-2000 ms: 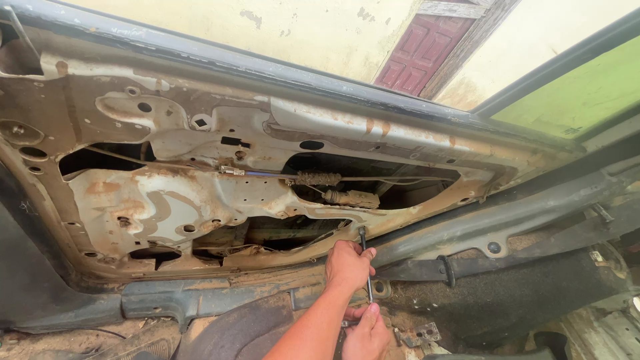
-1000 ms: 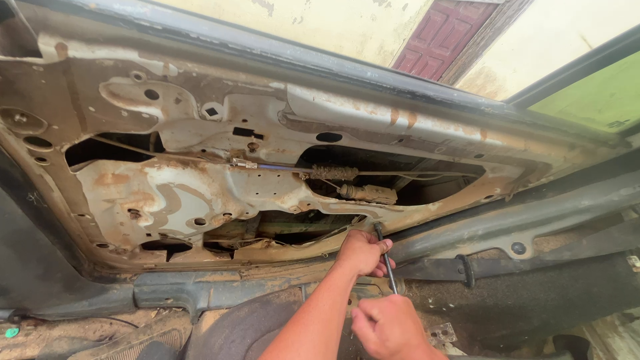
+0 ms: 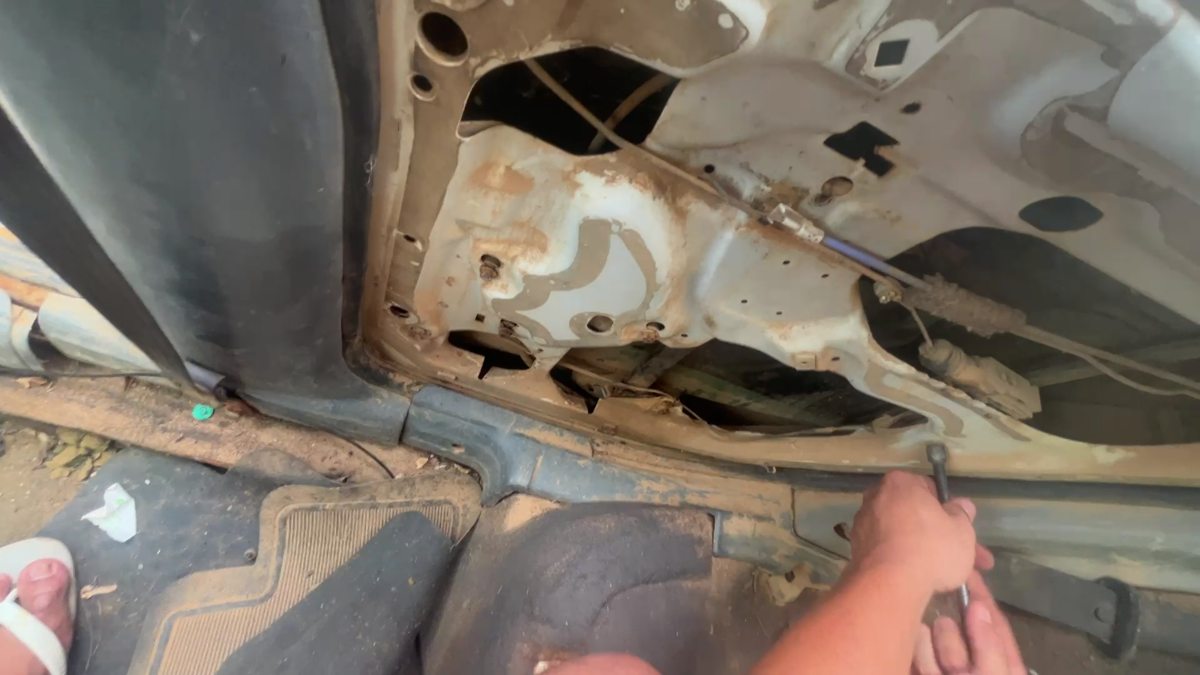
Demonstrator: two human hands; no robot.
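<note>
A slim metal rod tool with a socket-like head stands against the lower edge of a bare car door's inner metal panel. My left hand is closed around its shaft just below the head. Lower down, my right hand has its fingers at the tool's other end, partly cut off by the frame's bottom edge. Above the hands, a dirt-caked connector hangs in a large panel opening, beside a cable with a blue sleeve.
The dark door-frame trim rises at the left. Below the door runs a grey sill trim, with a ribbed floor mat and a seat-belt strap nearby. A foot in a white flip-flop is at the lower left.
The view has swung left and closer to the door. The right hand has shifted along the tool's lower end, while the left hand stays near its head.
</note>
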